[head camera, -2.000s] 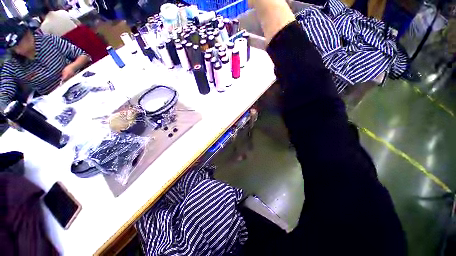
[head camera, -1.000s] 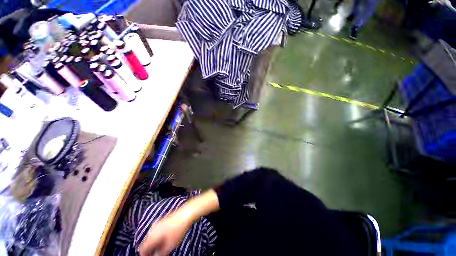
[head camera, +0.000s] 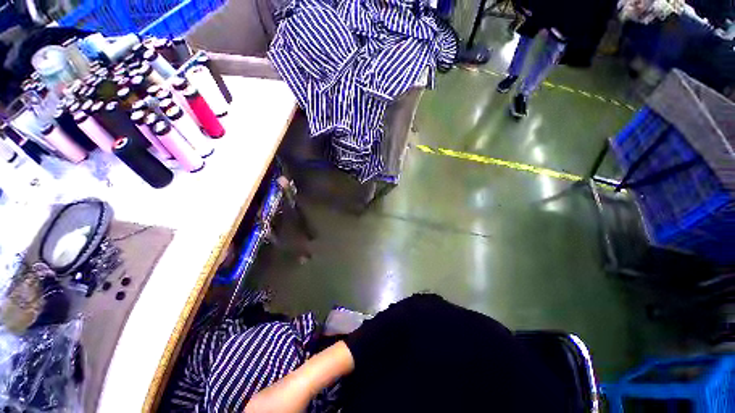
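A navy-and-white striped garment (head camera: 251, 363) lies bunched on my lap beside the table edge. My right hand (head camera: 272, 398) is over the garment at the bottom edge of the picture. Only the wrist and part of the back of the hand show; the fingers are cut off, so I cannot tell if they hold anything. The black sleeve (head camera: 427, 355) covers the rest of that arm. My left hand is not in view. No needle or thread can be made out.
The white table (head camera: 242, 145) holds thread spools (head camera: 143, 161), a dark-rimmed dish (head camera: 74, 235), small dark buttons (head camera: 121, 295) and a plastic bag (head camera: 40, 371) on a brown board (head camera: 145, 250). Striped garments (head camera: 355, 73) hang beyond. A person's legs (head camera: 532, 68) and a blue crate (head camera: 677, 177) stand right.
My right arm has come down from above the table's far end to my lap. The view has swung right. In the last second, my hand has slipped mostly below the picture and a person's legs have appeared.
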